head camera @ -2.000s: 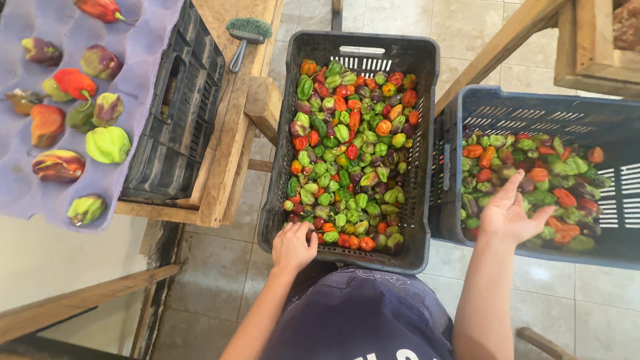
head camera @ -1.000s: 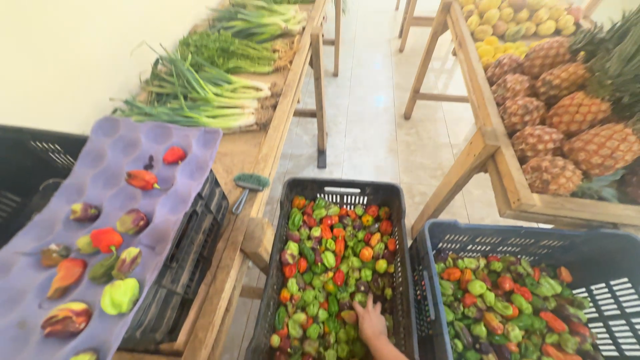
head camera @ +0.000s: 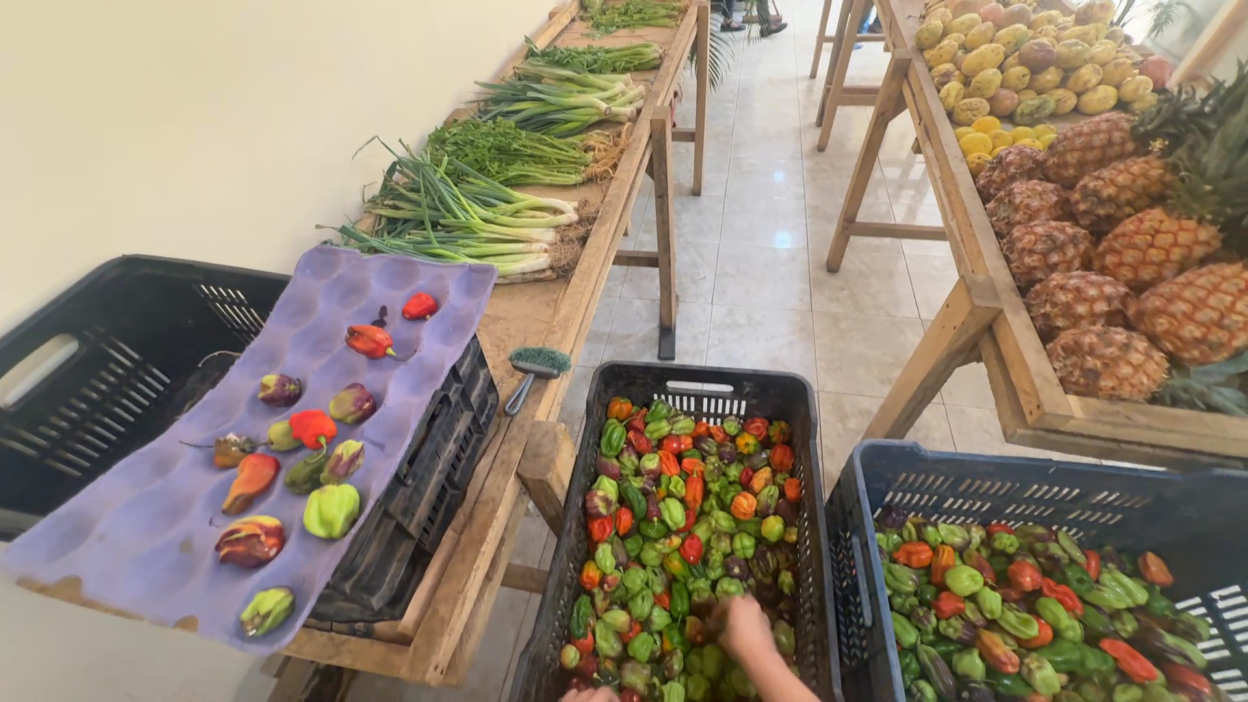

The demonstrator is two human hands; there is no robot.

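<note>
My right hand (head camera: 743, 629) reaches down into the peppers in the black plastic crate (head camera: 702, 377), its fingers partly blurred and hidden among them. Whether it grips one does not show. Only the top of my left hand (head camera: 591, 694) appears at the bottom edge, over the near end of that crate. Green, red, orange and purplish peppers (head camera: 673, 512) fill the crate. To its right, a dark blue crate (head camera: 985, 470) holds more such peppers (head camera: 1019, 604). At left, a purple egg-tray sheet (head camera: 185, 487) carries several loose peppers, resting on black crates (head camera: 429, 487).
A wooden table (head camera: 517, 327) at left bears spring onions (head camera: 478, 219), leafy herbs (head camera: 517, 151) and a green-bristled brush (head camera: 539, 361). An empty black crate (head camera: 127, 361) stands far left. Pineapples (head camera: 1160, 249) and yellow fruit (head camera: 1024, 63) lie on a wooden stand (head camera: 994, 336) at right.
My right hand has moved from above the blue crate into the black crate's peppers. My left hand was at the black crate's near left corner. The view has tilted up.
</note>
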